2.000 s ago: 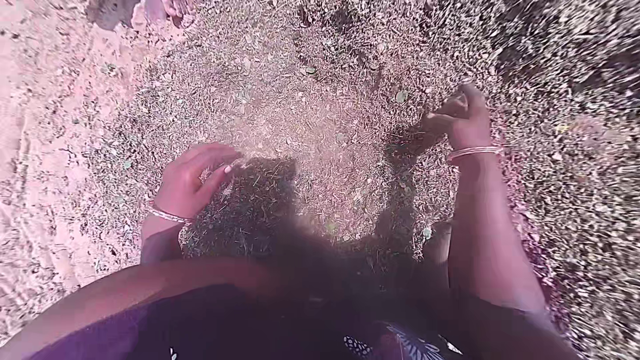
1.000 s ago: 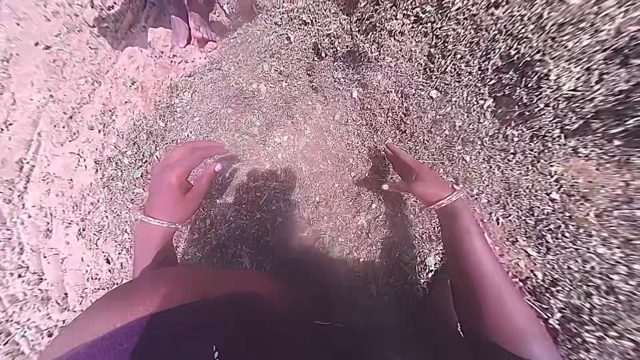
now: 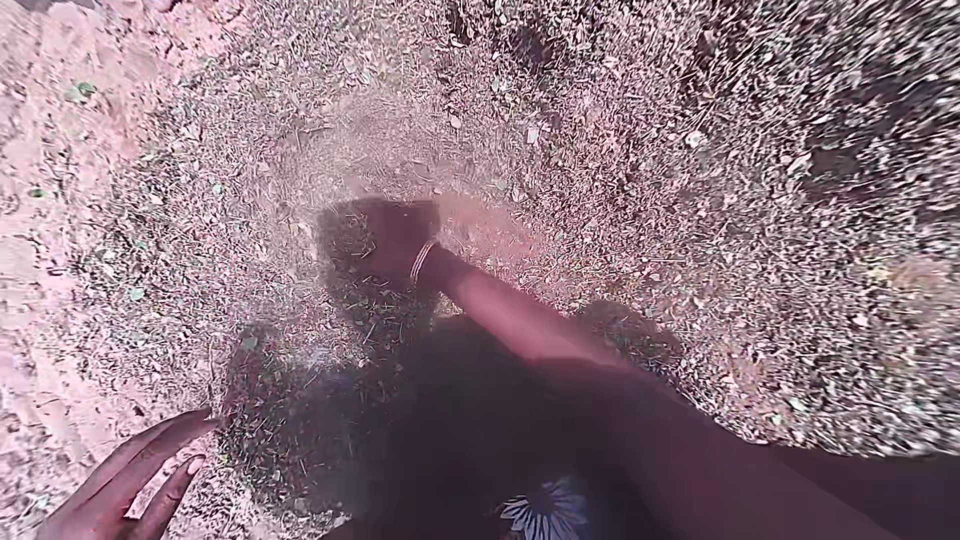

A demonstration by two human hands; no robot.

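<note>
Dry plant litter (image 3: 247, 187), made of chopped stalks and leaf bits, covers the ground in front of me. My right hand (image 3: 386, 236), with bangles (image 3: 421, 261) at the wrist, reaches down to the litter near the middle of the view. It lies in shadow and is blurred, so its fingers and anything in them cannot be made out. Reddish soil shows just to its right. At the lower left is my left hand (image 3: 135, 476), its fingers apart and nothing in them, above the litter's edge.
Pale, bare earth (image 3: 45, 247) runs along the left side. Thicker dry plant matter (image 3: 750, 150) spreads over the right side. My shadow falls across the lower middle, beside my dark garment with a white flower print (image 3: 546, 511).
My right hand has swung across to the middle, and a patch of reddish soil shows beside it. My left hand has moved down and left in the view.
</note>
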